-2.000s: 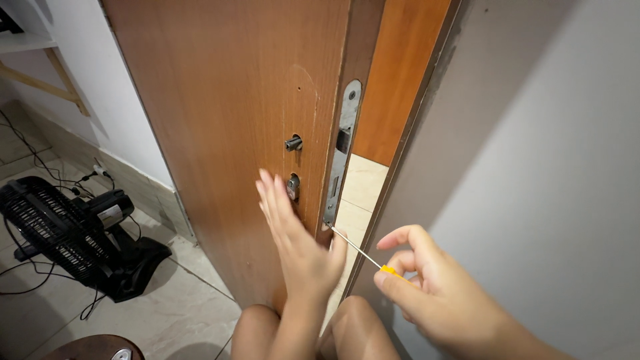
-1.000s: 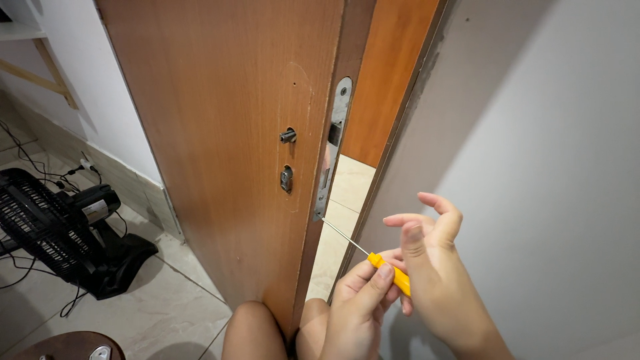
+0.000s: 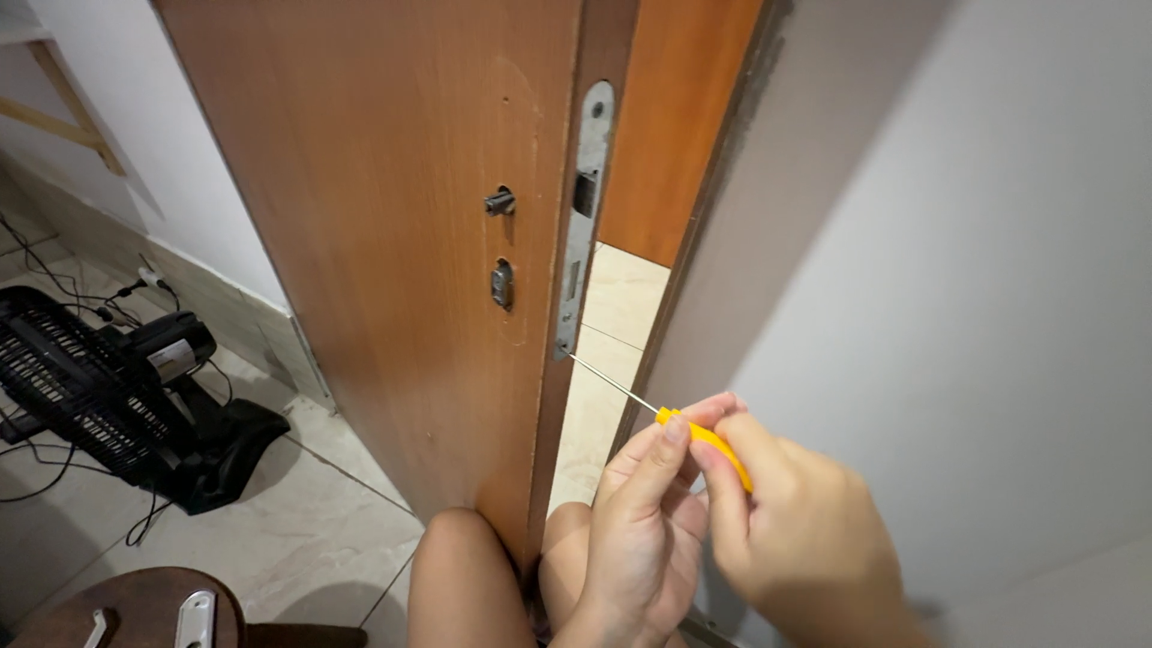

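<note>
A screwdriver with a yellow handle (image 3: 720,447) has its tip at the bottom screw (image 3: 563,348) of the metal lock faceplate (image 3: 592,135) on the door's edge. My left hand (image 3: 643,522) pinches the front of the handle near the shaft. Behind it, my right hand (image 3: 792,513) grips the rear of the handle between thumb and fingers. The latch bolt (image 3: 585,193) shows in the upper part of the faceplate. On the face of the wooden door (image 3: 387,225) a metal spindle (image 3: 499,202) sticks out above the lock cylinder (image 3: 502,284).
My knees straddle the door's lower edge. A black fan (image 3: 117,387) lies on the tiled floor at left, with cables around it. A round wooden stool (image 3: 135,594) at bottom left bears a door handle (image 3: 102,628) and a metal plate (image 3: 196,619). A grey wall (image 3: 972,315) stands at right.
Two seconds ago my left hand was beside the door edge, off the screwdriver; now it holds the handle's front. My right hand, spread open a second ago, has closed on the handle's rear.
</note>
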